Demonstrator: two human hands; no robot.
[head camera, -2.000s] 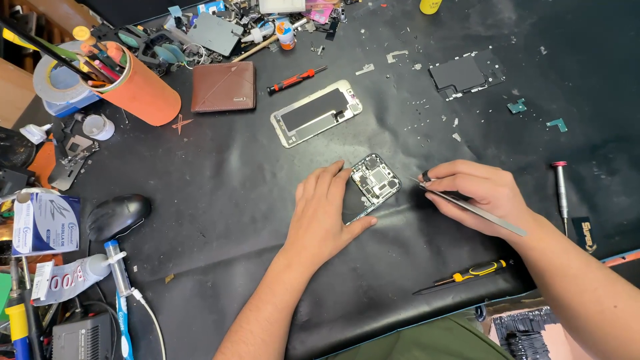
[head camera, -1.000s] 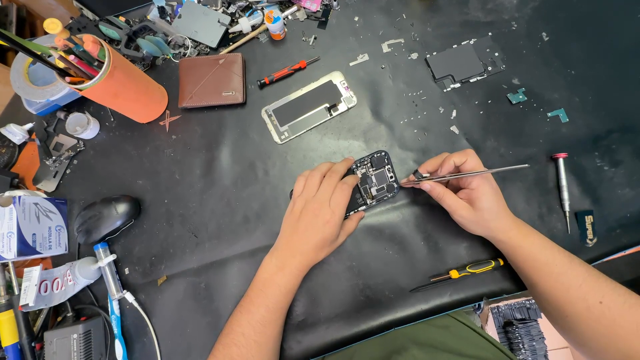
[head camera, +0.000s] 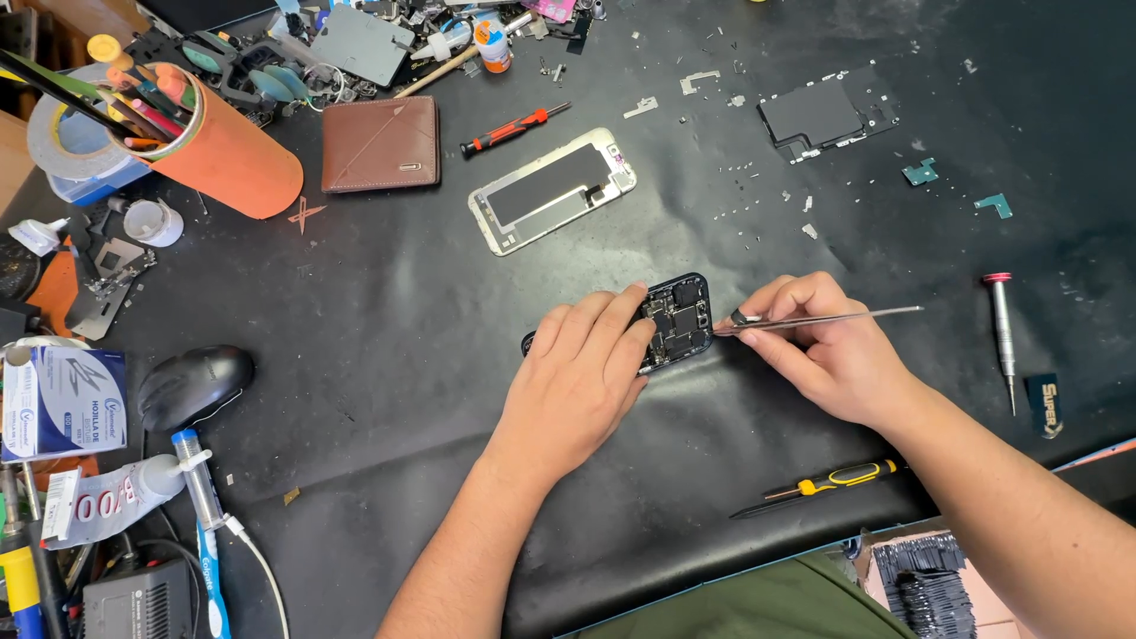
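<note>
An opened smartphone (head camera: 679, 324) with bare inner boards lies tilted on the black mat. My left hand (head camera: 577, 377) rests over its left part, fingers gripping the frame and covering much of the inside. My right hand (head camera: 812, 346) holds metal tweezers (head camera: 816, 319) between thumb and fingers, their tip at the phone's right end; whether they touch it I cannot tell. A small dark piece (head camera: 744, 317) shows at the right fingertips. Above the phone lies a separate white-framed phone screen (head camera: 555, 191).
A red-black screwdriver (head camera: 515, 133), brown wallet (head camera: 382, 144), metal plate (head camera: 825, 115) and scattered tiny parts lie beyond the hands. A yellow-black screwdriver (head camera: 834, 479) lies nearer, a silver screwdriver (head camera: 1003, 342) at right. Orange pen cup (head camera: 235, 151) and computer mouse (head camera: 197, 388) stand left.
The phone has turned from steeply tilted to lying more sideways, with my left hand over it. My right hand has brought the tweezers to the phone's end, and their handle now points right.
</note>
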